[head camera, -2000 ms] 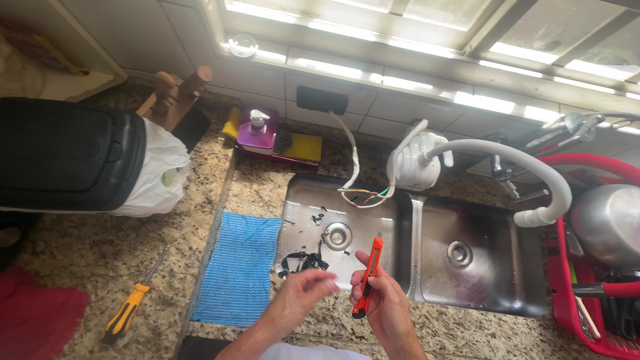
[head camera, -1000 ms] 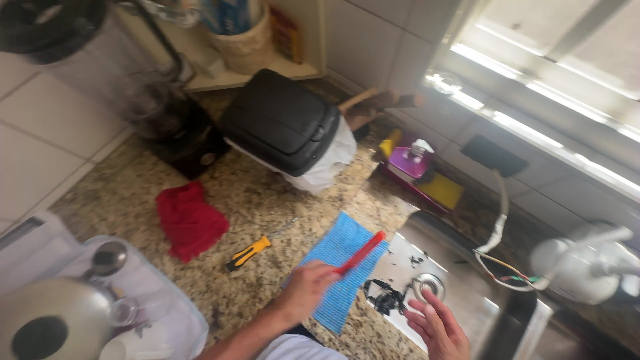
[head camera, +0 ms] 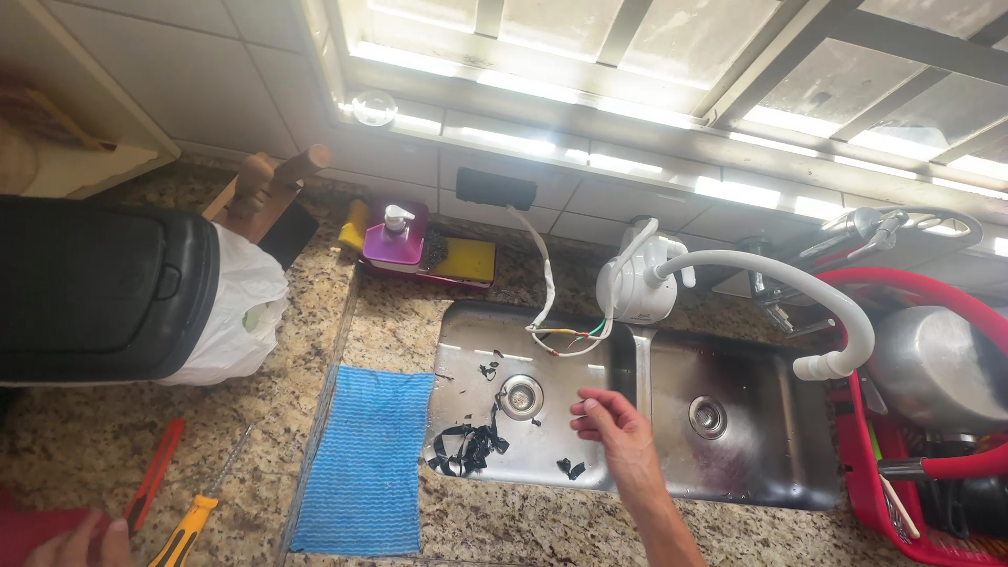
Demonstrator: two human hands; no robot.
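Note:
At the lower left edge my left hand is at a red cloth; its grip is unclear. Beside it a red utility knife and a yellow-and-black screwdriver lie on the granite counter. My right hand, empty with loosely curled, slightly parted fingers, hovers over the left sink basin. Black tape scraps lie in that basin near the drain. Wires with bared ends join in a loop above the basin, running from a wall box to a white electric faucet.
A blue striped cloth lies left of the sink. Behind are a purple soap dispenser and a yellow sponge. A black-lidded bin stands left; a red dish rack with pots is at right. The white spout arches over the right basin.
The red utility knife, in my right hand two seconds ago and in my left one second ago, now lies on the counter by the screwdriver. My left hand has moved left to the red cloth.

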